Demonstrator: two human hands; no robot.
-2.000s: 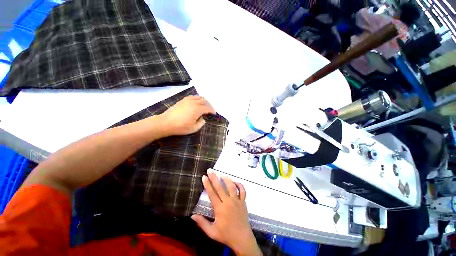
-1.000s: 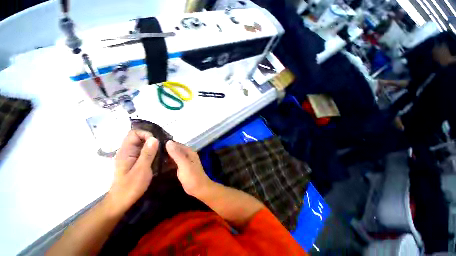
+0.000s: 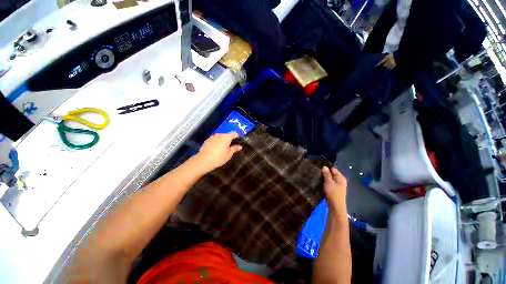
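Note:
A dark brown plaid cut panel (image 3: pixel 266 194) is spread between my hands over a blue crate (image 3: pixel 314 230) beside the table. My left hand (image 3: pixel 219 151) pinches its upper left corner. My right hand (image 3: pixel 335 186) pinches its upper right corner. The panel hangs down towards my lap and covers most of the crate. Whether other panels lie beneath it I cannot tell.
The white machine table (image 3: pixel 138 161) is at the left, with the sewing machine (image 3: pixel 105 50), scissors (image 3: pixel 83 128) and black thread snips (image 3: pixel 138 106) on it. A phone (image 3: pixel 204 42) lies in a tray. A person in dark clothes (image 3: pixel 408 50) is at the upper right, above white machine parts (image 3: pixel 413 233).
The view has swung right to the crate. My hands have moved from the needle area to over the crate and apart, now stretching a panel between them.

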